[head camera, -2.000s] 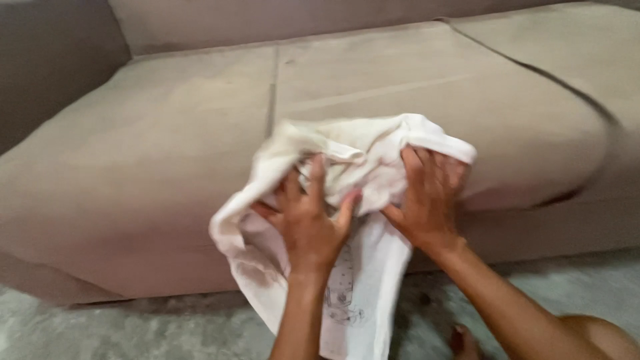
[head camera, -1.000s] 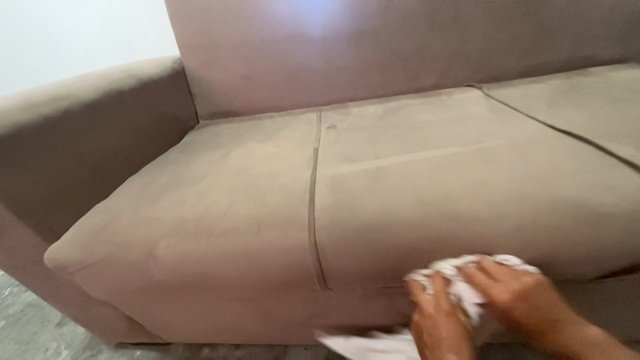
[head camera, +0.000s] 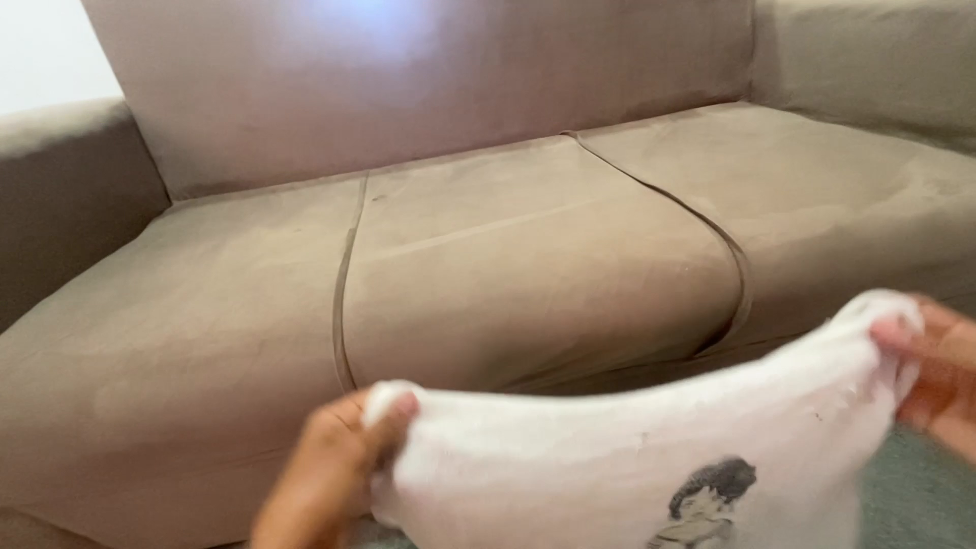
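A white printed cloth (head camera: 595, 450) hangs stretched between my two hands in the lower part of the head view, with a dark figure printed on its front. My left hand (head camera: 335, 465) grips its upper left corner between thumb and fingers. At the upper right corner, my right hand (head camera: 934, 374) holds a bunched part of the fabric, partly cut off by the frame edge. The lower part of the cloth runs out of view. Both hands are in front of a brown upholstered sofa, low by its front edge.
The sofa seat (head camera: 473, 259) spans the view, with two dark cords or seams across it. Behind it rises the backrest (head camera: 457, 91), with armrests at the left (head camera: 69, 206) and right (head camera: 862, 69). Grey floor (head camera: 911, 496) shows at lower right.
The cloth was bunched in both hands; now it is spread out between them. My hands have moved apart. The view has shifted, showing more of the sofa.
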